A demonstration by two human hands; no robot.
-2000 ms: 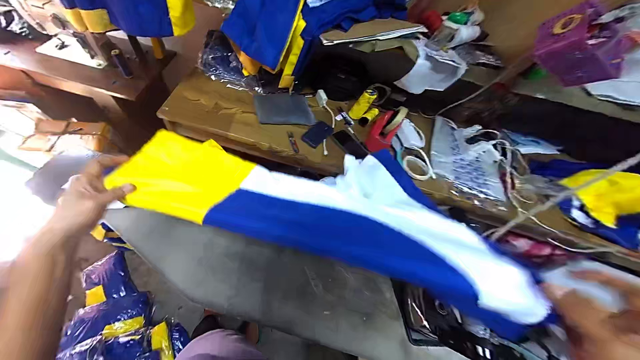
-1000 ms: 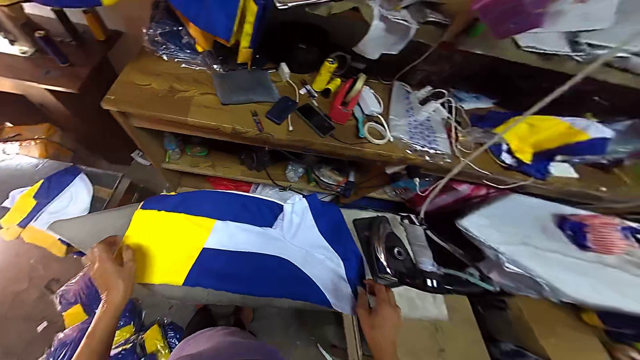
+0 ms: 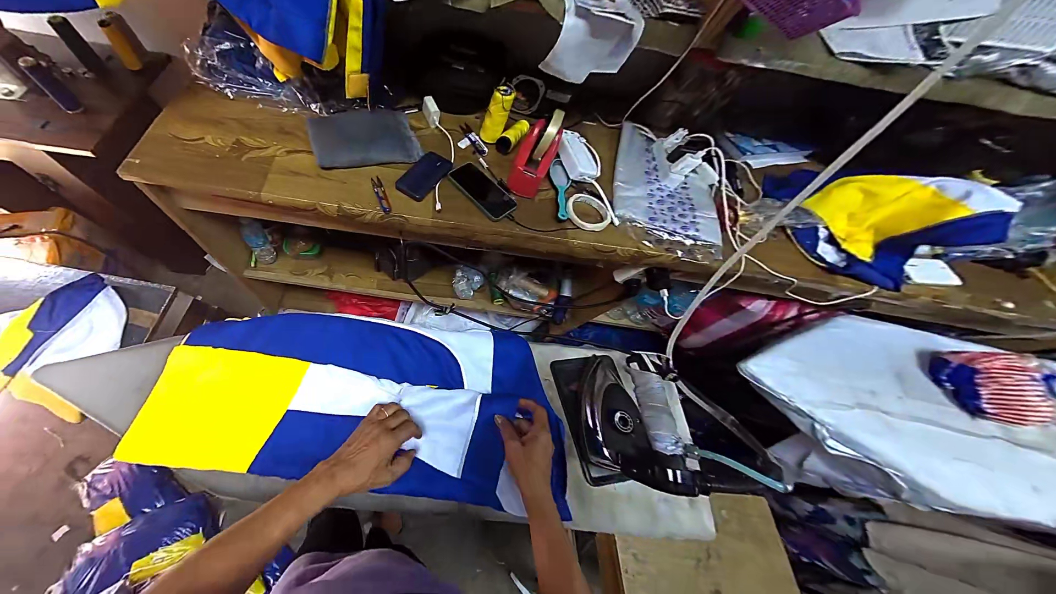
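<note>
A blue, white and yellow garment (image 3: 214, 404) lies spread on a grey ironing board (image 3: 115, 384), its near layer folded over the far one. My left hand (image 3: 379, 445) rests on the white part near the middle, fingers bent against the cloth; whether it pinches any is unclear. At the right end of the garment, my right hand (image 3: 526, 441) pinches the blue edge between thumb and fingers. Just right of that hand, a steam iron (image 3: 623, 421) sits on a dark rest on the board's pale cover.
Behind the board, a wooden table (image 3: 272, 177) holds a phone (image 3: 483, 190), a red tape dispenser (image 3: 536, 157), thread snips (image 3: 380, 195) and cables. The iron's pale cord (image 3: 784, 210) slants up right. Bagged garments (image 3: 140, 528) lie at lower left; a white-wrapped bundle (image 3: 891, 412) lies right.
The garment was held stretched in the air, then lay flat on the board. My left hand has moved right from the yellow end to the middle, and the near layer is now folded over.
</note>
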